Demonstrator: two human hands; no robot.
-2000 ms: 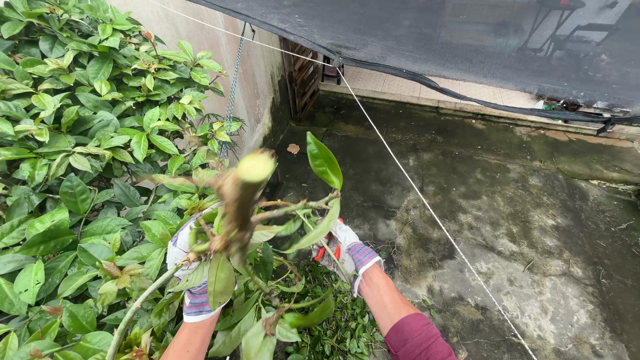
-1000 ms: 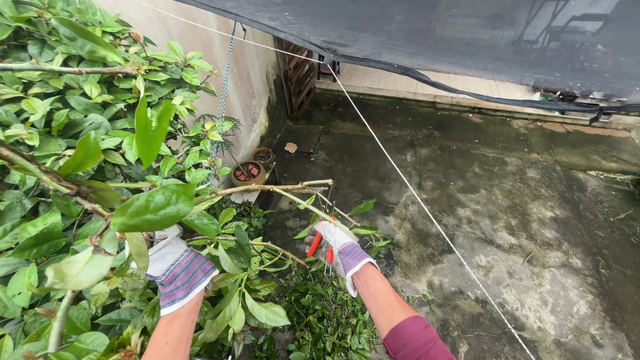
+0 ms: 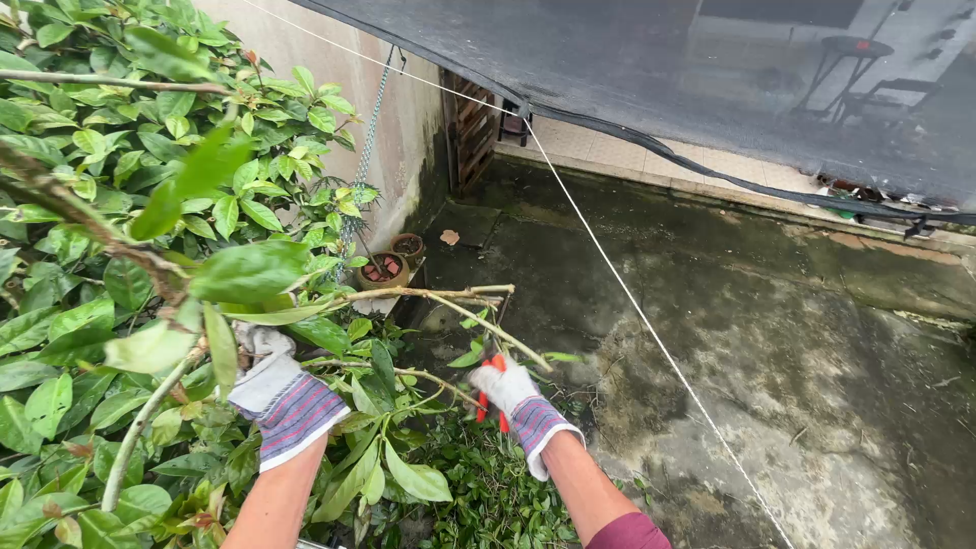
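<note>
My left hand [image 3: 274, 381], in a white work glove with a striped cuff, is closed around a leafy branch; leaves partly cover its fingers. The branch [image 3: 412, 293] stretches right past the hand, its bare cut ends above my right hand. My right hand [image 3: 509, 393], gloved alike, grips red-handled pruning shears [image 3: 492, 389]. Their blades point up among small leaves below the cut ends and are blurred, so how far they are apart I cannot tell. A thinner twig [image 3: 427, 375] runs toward the shears from the left.
A dense green shrub [image 3: 46, 328] fills the left side. A white cord [image 3: 625, 282] slants across the view beneath a dark shade net [image 3: 648, 69]. Potted plants [image 3: 383, 271] stand by the wall [image 3: 305, 38]. Cut foliage [image 3: 488, 488] lies below on the stained concrete ground [image 3: 732, 366].
The branch's cut end, close to the camera two seconds ago, now lies across to the right. My left hand has moved left, still on the branch. The shears stay in my right hand.
</note>
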